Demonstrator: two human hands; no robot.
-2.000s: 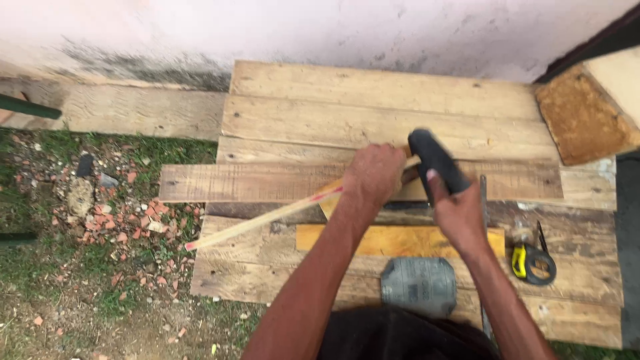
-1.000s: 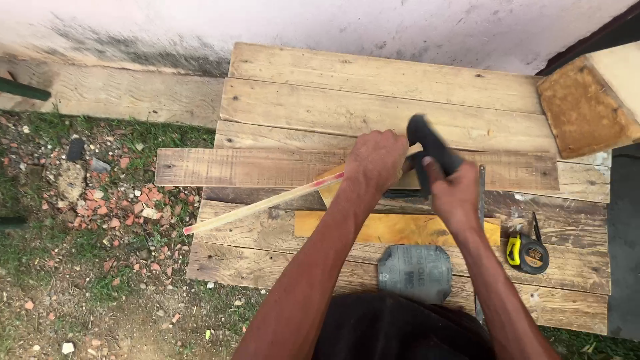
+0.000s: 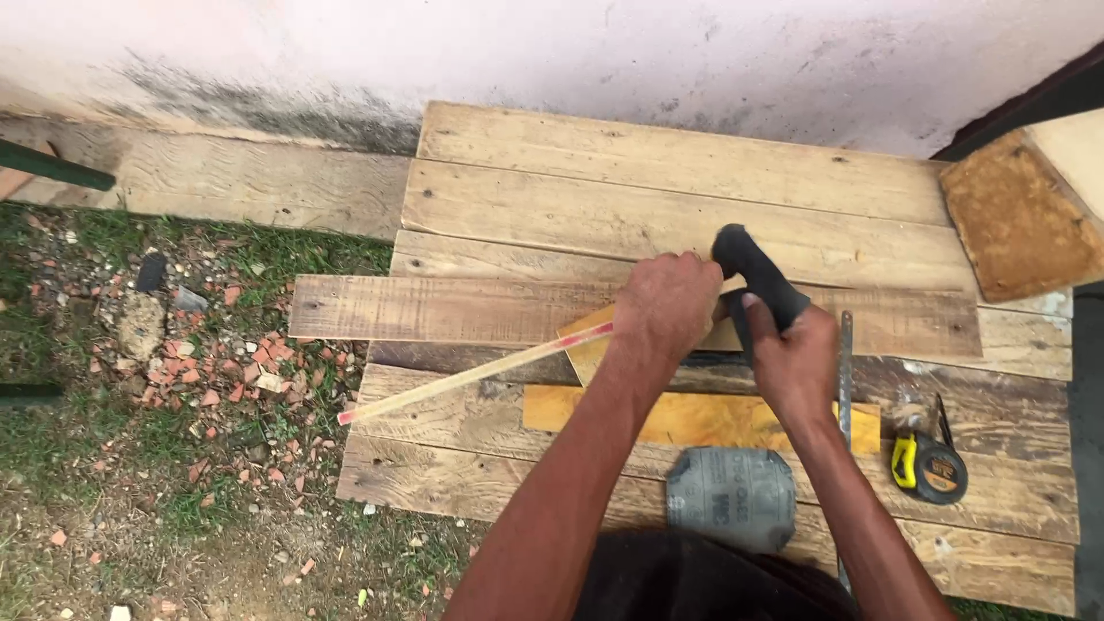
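Observation:
My left hand (image 3: 668, 302) is closed around a thin pale wooden strip (image 3: 466, 375) with red marks. Its far end points down and left past the planks. Just right of that fist, my right hand (image 3: 798, 358) grips a black folded sheet (image 3: 763, 276), perhaps sandpaper, close against the strip's other end; the exact contact is partly hidden by the fingers. Beneath both hands lie a long brown board (image 3: 448, 309) and a yellowish wood piece (image 3: 586, 354), partly covered. Nearer to me is a yellow-brown wooden slat (image 3: 655, 418), crossed at its right by a narrow metal strip (image 3: 845, 371).
A plank tabletop (image 3: 552, 194) stands by a stained wall (image 3: 552, 60). On it are a grey 3M pad (image 3: 730, 500), a black and yellow tape measure (image 3: 931, 466) and, at the right, a brown-faced block (image 3: 1022, 220). Rubble (image 3: 224, 362) and grass lie at the left.

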